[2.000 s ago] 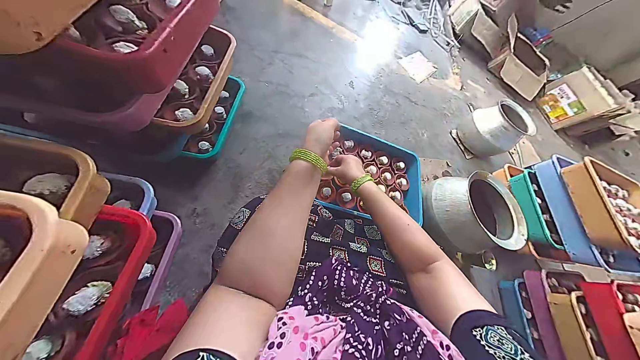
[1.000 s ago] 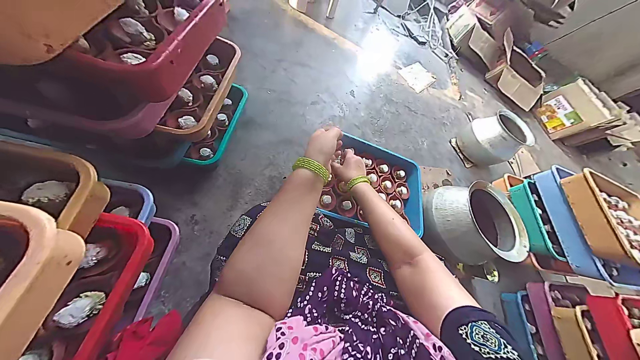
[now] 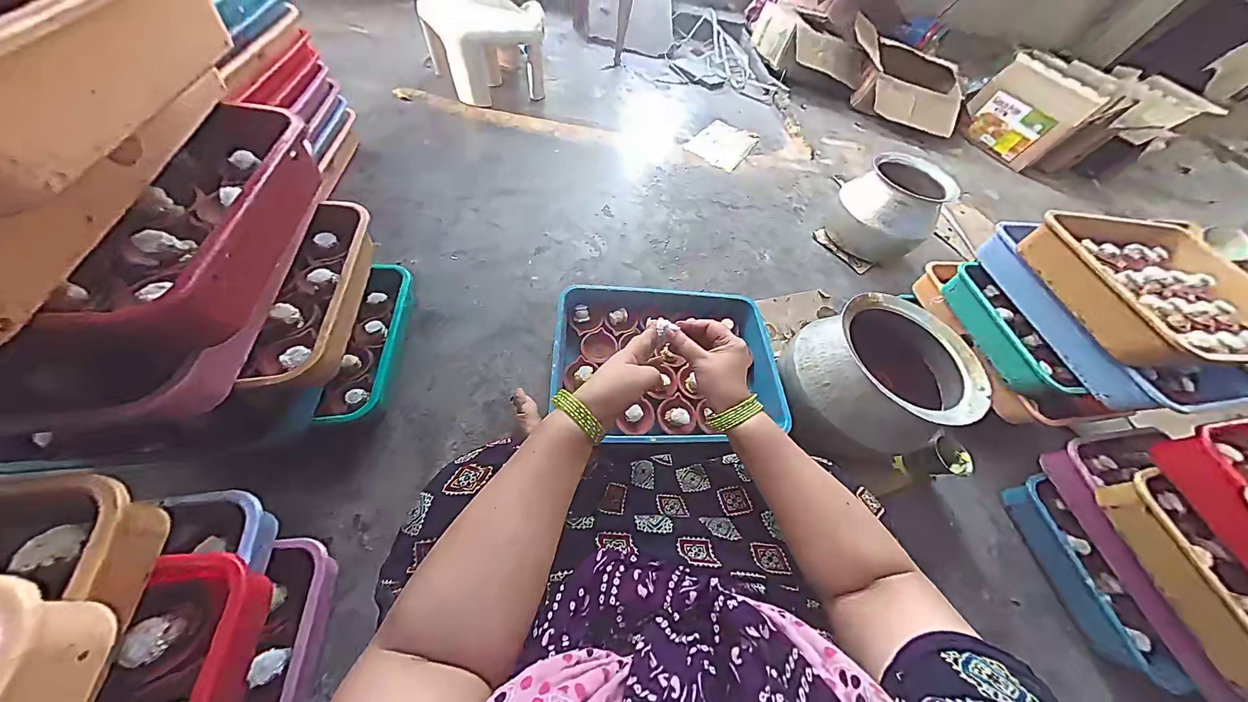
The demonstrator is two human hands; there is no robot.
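A blue plastic tray (image 3: 770, 375) lies on the floor before my knees, holding rows of small reddish clay cups (image 3: 597, 345), many topped with a white tuft. Above its middle my left hand (image 3: 626, 375) and my right hand (image 3: 715, 361) meet at the fingertips. Between them they pinch a small white piece (image 3: 664, 329), perhaps cotton or a wick; it is too small to tell. My fingers hide the cups directly beneath.
Right of the tray stand a large metal pot (image 3: 819, 375) and a smaller metal pot (image 3: 882, 219). Stacked trays of similar cups rise at left (image 3: 390, 361) and right (image 3: 1033, 361). Farther back are a white plastic stool (image 3: 468, 29) and cardboard boxes (image 3: 916, 97).
My hands have moved from the tray's left side to above its middle, and the white piece now shows between my fingertips. The view has turned, bringing the stool into sight.
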